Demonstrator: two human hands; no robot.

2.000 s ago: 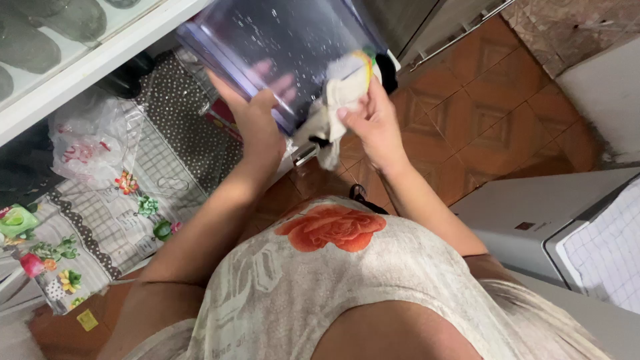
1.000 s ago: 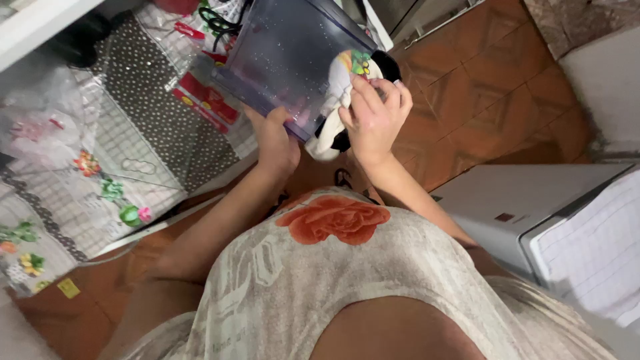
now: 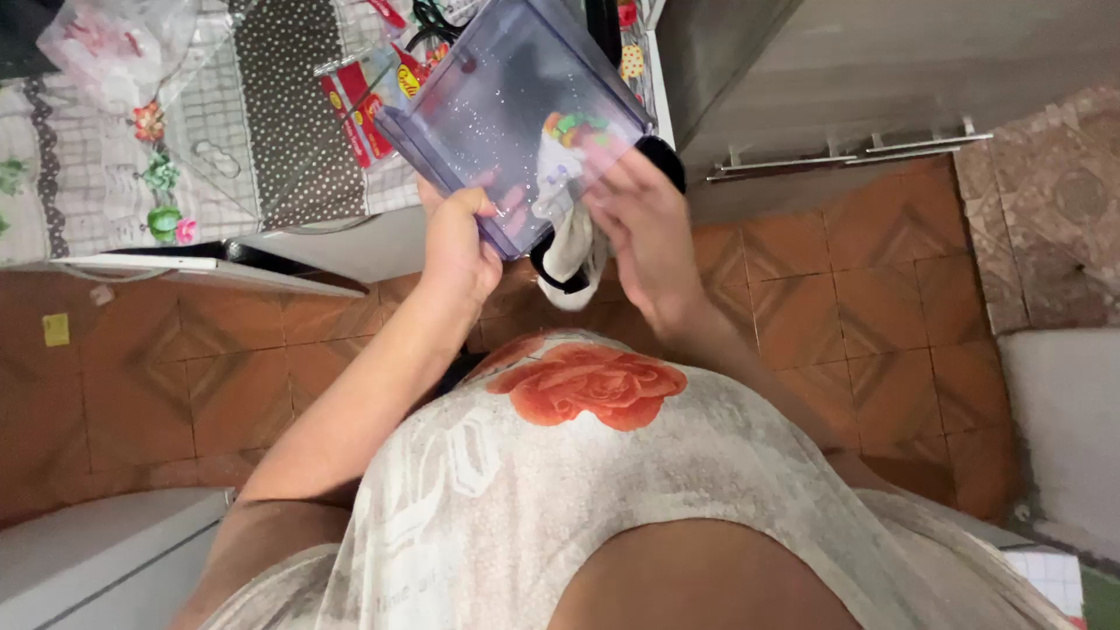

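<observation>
My left hand [image 3: 459, 241] grips the lower left edge of a clear bluish plastic bin [image 3: 499, 114], which is held tilted in the air and speckled with drops or specks. My right hand [image 3: 643, 227] is at the bin's right side with a white cloth [image 3: 573, 245] that has black edging and a colourful print. Part of the cloth and the right fingers show through the clear plastic, pressed against it. The cloth's lower end hangs below the bin's bottom corner. The right hand is slightly blurred.
On the left, a patterned cloth [image 3: 297, 114] covers a surface with a crumpled plastic bag [image 3: 118, 52] and red packets [image 3: 359, 114] on it. An open white door or drawer edge [image 3: 210, 269] juts out below. Metal-handled cabinet fronts [image 3: 840, 79] stand at the right, over brown floor tiles [image 3: 884, 289].
The view has shifted and turned. The cloth and right fingers, in front of the bin a second ago, now show through its plastic. My left hand still holds the bin.
</observation>
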